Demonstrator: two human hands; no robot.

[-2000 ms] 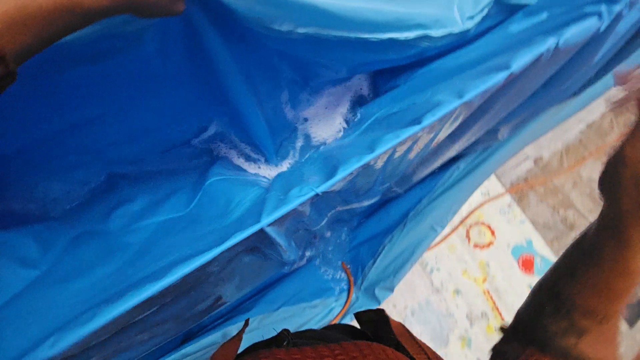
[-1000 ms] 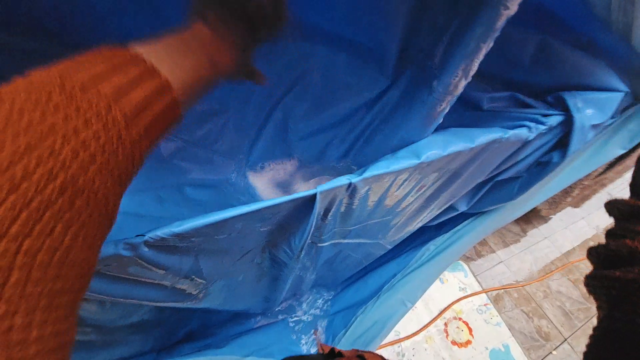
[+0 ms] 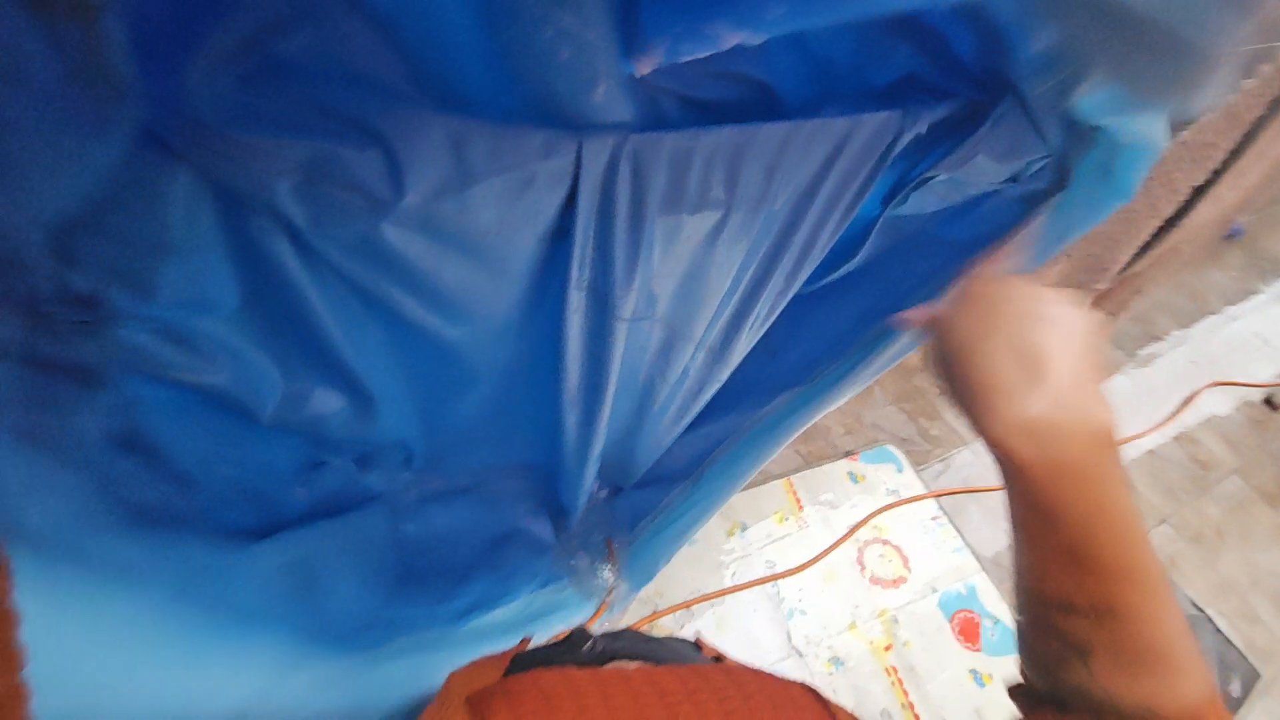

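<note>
A large blue plastic sheet (image 3: 480, 300), wrinkled and glossy, fills the left and middle of the view. My right hand (image 3: 1020, 340), blurred, is at the sheet's right edge, its fingers closed around or against that edge. Beneath its forearm passes an orange cord (image 3: 830, 560), which reaches the sheet's lower edge near my body. Some wet shine shows on the plastic by the cord. My left hand is out of view; only a strip of orange sleeve (image 3: 10, 640) appears at the far left edge.
A white mat (image 3: 820, 600) with colourful animal prints lies on the tiled floor (image 3: 1200, 480) at the lower right. A whitish strip (image 3: 1200, 340) crosses the tiles. Near the right forearm is a dark flat object (image 3: 1225, 650).
My left hand and orange sleeve, over the sheet a second ago, have gone out at the left. My right hand has come to the sheet's right edge. The foam seen on the plastic earlier no longer shows.
</note>
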